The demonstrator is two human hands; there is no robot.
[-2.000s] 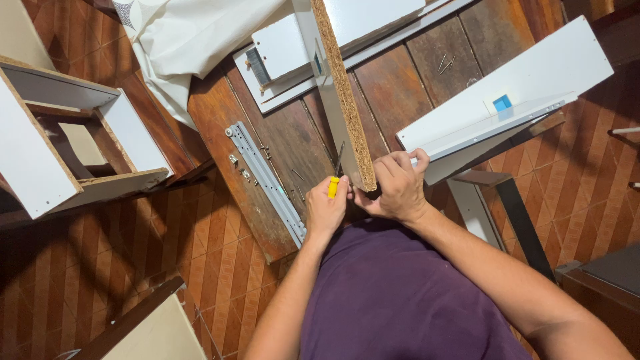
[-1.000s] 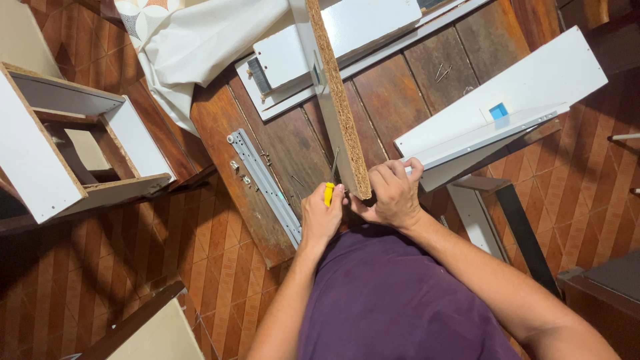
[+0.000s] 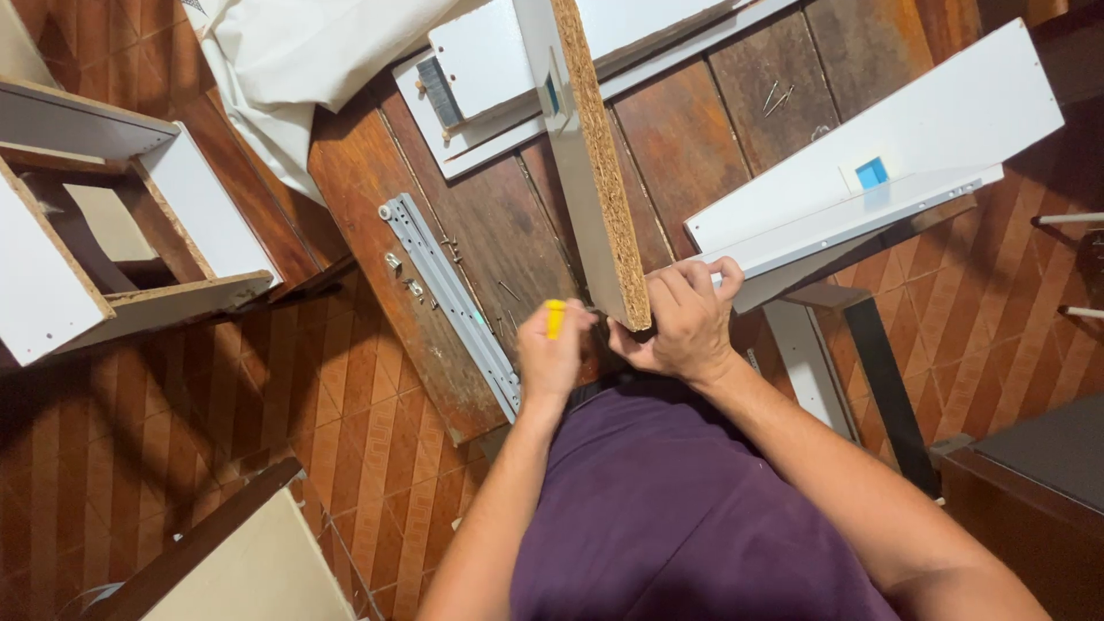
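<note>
A screwdriver with a yellow handle (image 3: 555, 319) is in my left hand (image 3: 550, 358), its short visible shaft pointing right at the lower end of a white-faced particle board (image 3: 611, 172). That board stands on edge, its raw chipboard edge facing up. My right hand (image 3: 687, 323) grips the board's near end, thumb below it and fingers on its right side. The raised fingers touch or nearly touch the end of a metal-edged white panel (image 3: 862, 220); contact is unclear. The screwdriver's tip is hidden or blurred. Grey metal drawer runners (image 3: 453, 306) lie left of my left hand.
The wooden table (image 3: 681, 112) holds loose screws (image 3: 779, 99), small metal fittings (image 3: 414, 289), stacked white panels (image 3: 487, 60) and a white cloth (image 3: 302, 69). An assembled white frame (image 3: 207, 203) stands at left. A dark-edged panel (image 3: 250, 561) is at lower left, a black-edged frame (image 3: 888, 397) at right.
The screwdriver's shaft pointed upward beside the board before; now it points right, toward the board. My left hand has turned with it. My right hand keeps its grip on the board.
</note>
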